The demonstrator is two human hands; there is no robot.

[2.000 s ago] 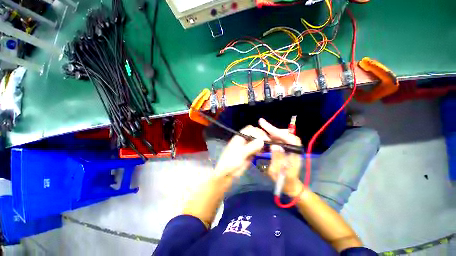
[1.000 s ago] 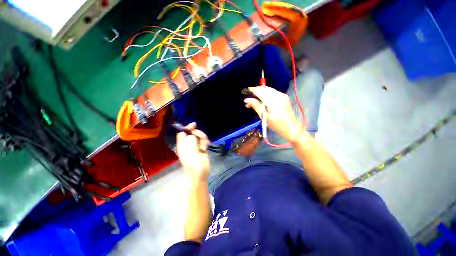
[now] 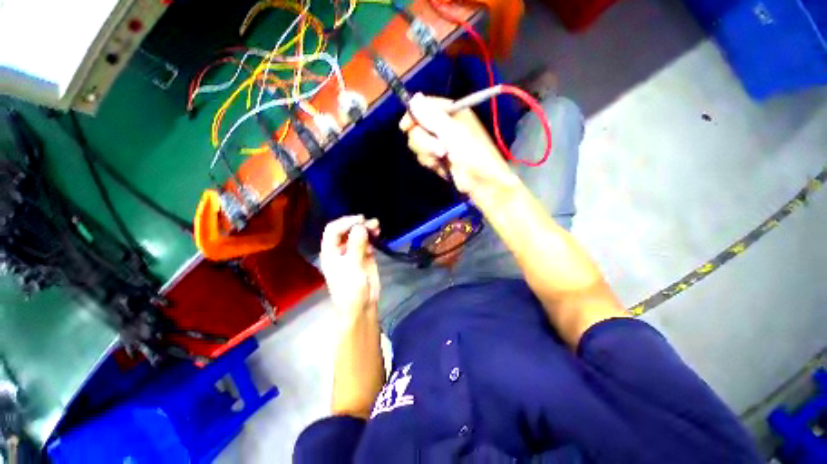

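Note:
My left hand (image 3: 349, 263) pinches one end of a black cable assembly (image 3: 413, 257) in its fingertips, above the lap. The cable runs right from it, curving at the blue bin's front edge. My right hand (image 3: 453, 145) holds the test probe (image 3: 477, 97), its pale body pointing up and right with a red lead looping from it. The fingers are at the orange-brown fixture board (image 3: 364, 75), touching or close to a black test connector (image 3: 393, 78). The probe's tip is hidden; whether this hand also holds a cable end cannot be told.
An open blue bin (image 3: 433, 230) sits below the board. Orange clamps (image 3: 238, 237) hold the board's ends. Thin coloured wires tangle behind it. A dark cable pile (image 3: 68, 249) lies left, above a red bin (image 3: 238, 341) and blue stool (image 3: 163, 419). The tester (image 3: 116, 56) is upper left.
My right hand has moved from over the blue bin up to the board, and the probe has turned up and right. My left hand stays over the lap. The view has shifted slightly.

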